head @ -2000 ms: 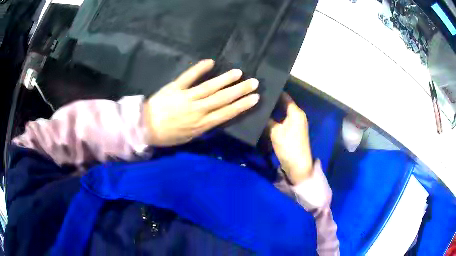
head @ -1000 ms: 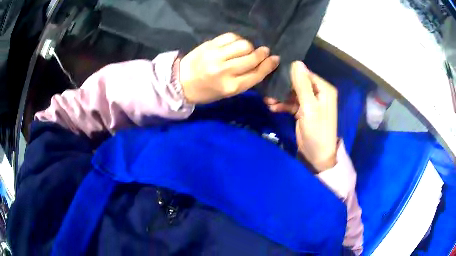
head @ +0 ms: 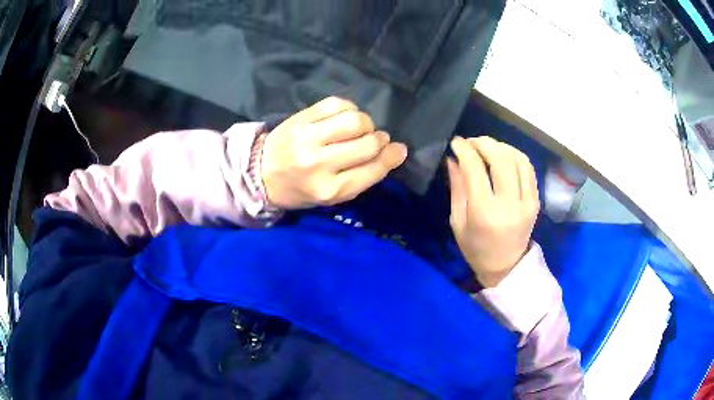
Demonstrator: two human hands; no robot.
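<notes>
A large black bag panel (head: 313, 70) lies over the table edge at the top, with its near corner hanging towards the lap. A stitched, framed rectangle (head: 415, 39) shows on it. My left hand (head: 333, 156) has curled fingers and holds the panel's near edge; the fingertips' underside is hidden. My right hand (head: 493, 195) is just right of the panel's corner, fingers bent and thumb against the fingertips. A small dark bit shows at its fingertips, but I cannot tell whether it is gripped fabric.
The white table (head: 579, 101) curves down the right side, with slim reddish snips (head: 686, 156) on it. Small silvery scraps (head: 638, 35) lie at the upper right. A blue bin (head: 607, 289) with a white sheet (head: 634, 344) is lower right. A blue apron (head: 329, 281) covers the lap.
My left hand went from flat on the panel to curled at its edge. My right hand rose to the corner, then moved slightly away from it. The corner now hangs between the hands.
</notes>
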